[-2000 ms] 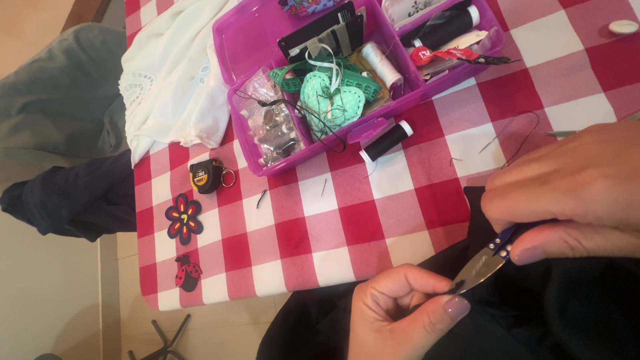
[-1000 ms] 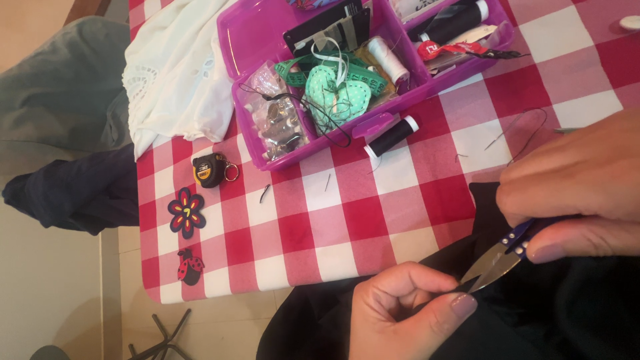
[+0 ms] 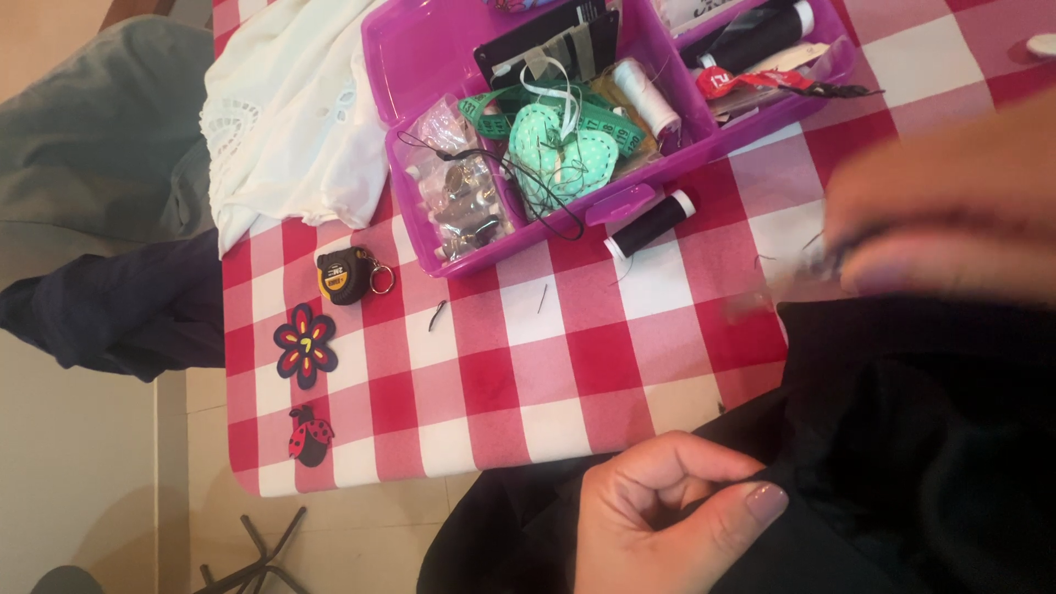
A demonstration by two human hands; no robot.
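My left hand (image 3: 672, 516) pinches the edge of a black cloth (image 3: 874, 445) between thumb and forefinger, low in the view. At the right edge my right hand (image 3: 949, 206) is blurred above the cloth, its fingers closed on small thread snips (image 3: 804, 272), whose blades are smeared by motion. A spool of black thread (image 3: 652, 224) lies on the checked tablecloth beside a purple plastic sewing box (image 3: 495, 262). Inside the box are a green heart-shaped pincushion (image 3: 590, 169) with needles, a green measuring tape (image 3: 623, 132) and a white spool (image 3: 648, 97).
Left of the box lie a white embroidered cloth (image 3: 289, 140), a small tape measure with a key ring (image 3: 345, 276), a flower patch (image 3: 305, 346) and a ladybird patch (image 3: 310, 437). A needle (image 3: 542, 299) rests on the red-and-white tablecloth (image 3: 495, 363). Grey and navy fabric (image 3: 124, 305) hangs at left.
My right hand has lifted the snips away from my left fingertips, toward the sewing box side. My left hand still pinches the black cloth.
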